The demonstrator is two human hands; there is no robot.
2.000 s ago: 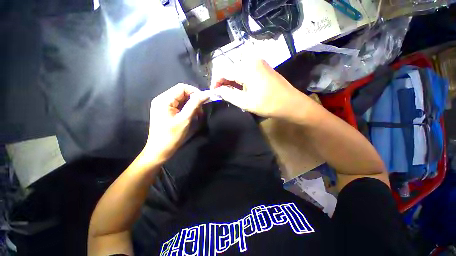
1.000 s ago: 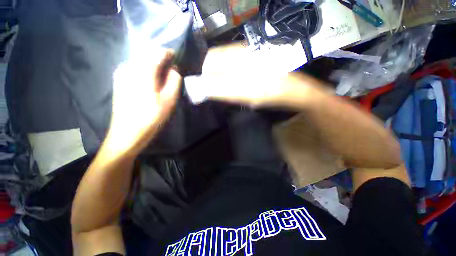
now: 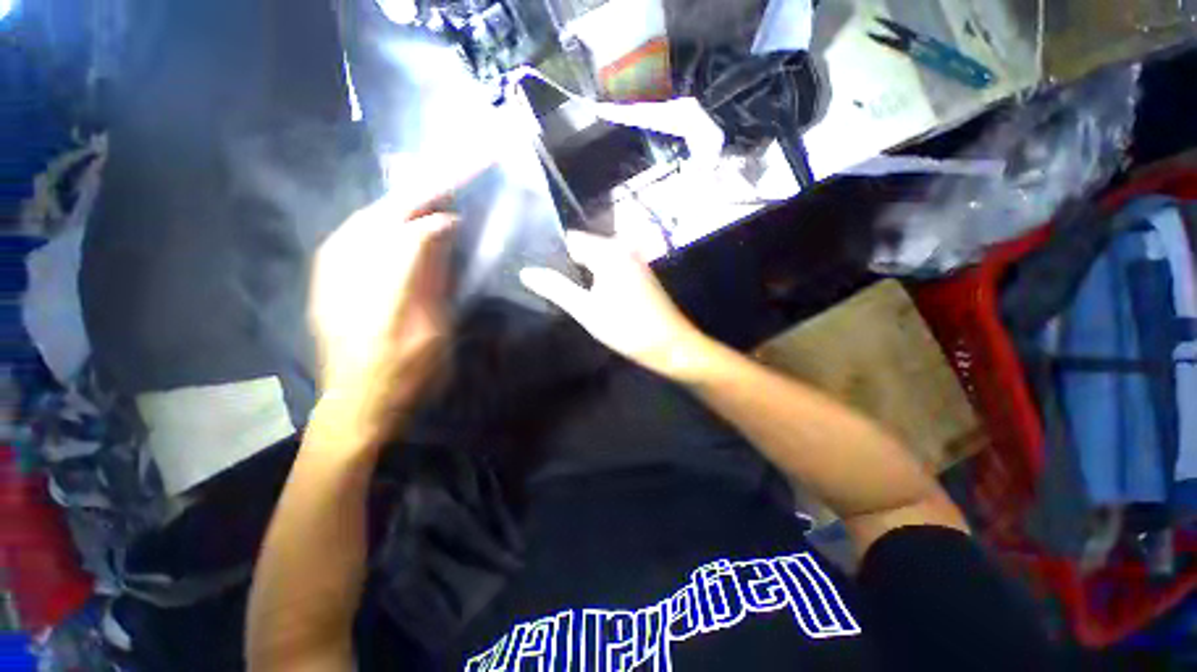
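Observation:
The dark fabric panel [image 3: 210,223] lies over the table and shines white under the lamp. Its straight edge runs down from the machine's metal parts [image 3: 479,33] at the top centre. My left hand [image 3: 381,295] is blurred on the panel, with bent fingers near the bright area; its grip cannot be made out. My right hand [image 3: 617,302] is beside the panel's edge, with thumb and forefinger spread apart and the thumb tip at the cloth. A white curved strip [image 3: 670,118] lies right of the metal parts. Dark cloth hangs into my lap.
Teal-handled snips [image 3: 939,55] and a black strap coil [image 3: 761,99] lie right of the machine. A crumpled clear bag [image 3: 1017,184] is at the table's right edge. A tan board [image 3: 873,374] and a red basket [image 3: 991,407] with blue cloth are lower right. Grey offcuts [image 3: 99,453] are left.
My hands have moved apart from their meeting point at the small white piece, which no longer shows between them. My right hand has opened. The view has shifted, showing more of the machine.

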